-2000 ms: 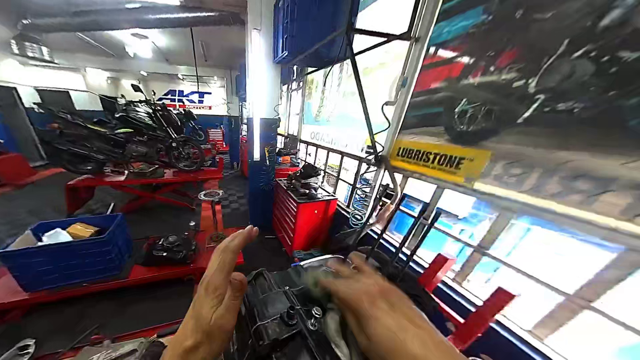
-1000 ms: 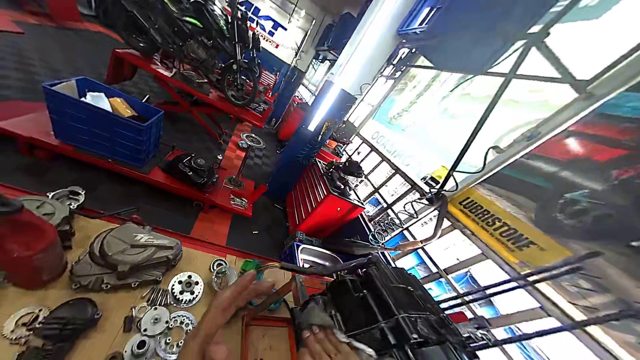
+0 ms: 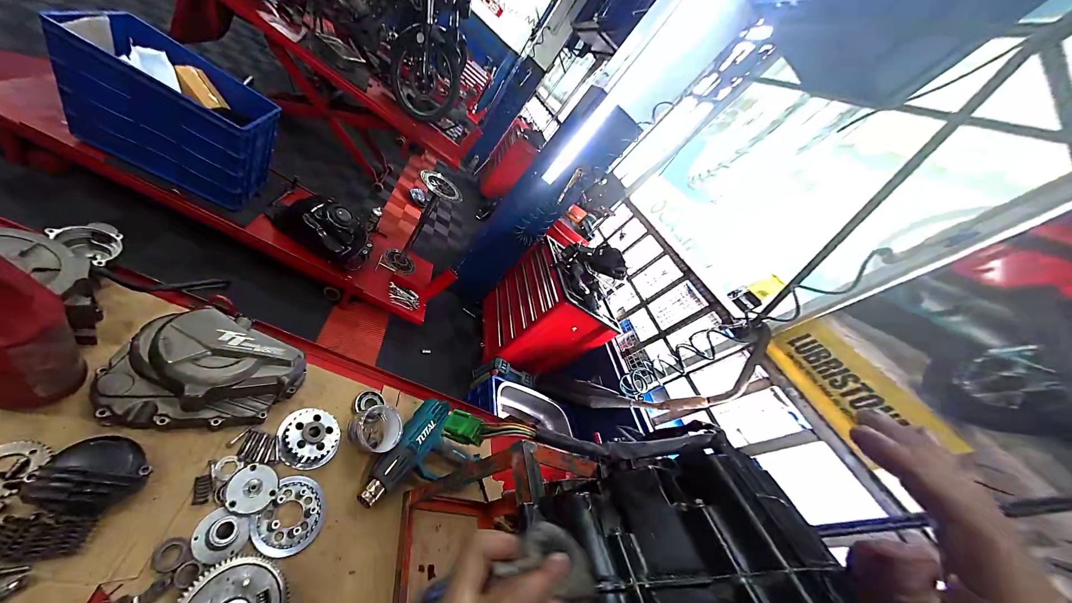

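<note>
A black ribbed engine case (image 3: 687,519) fills the lower centre beside a rusty red metal frame (image 3: 410,536). At its near left edge, my left hand (image 3: 502,569) is closed around a blurred grey object (image 3: 557,557), whose kind I cannot tell. My right hand (image 3: 938,511) is raised off the case's right side, fingers apart and blurred, with nothing seen in it. A wiring harness with a green connector (image 3: 463,427) runs along the back of the case. Left of it lie a teal heat gun (image 3: 412,452) and a clear round container (image 3: 375,429).
The cardboard-covered bench (image 3: 352,536) holds an engine cover (image 3: 201,368), clutch plates (image 3: 308,437), a gear (image 3: 239,582) and a red container (image 3: 33,343). Beyond stand a red lift platform with a blue crate (image 3: 167,117), a red tool cabinet (image 3: 536,310) and a blue column (image 3: 536,184).
My right hand has risen away to the right of the engine case. My left hand, apart from the case and spread a second ago, now grips the grey object at its edge. The view has shifted.
</note>
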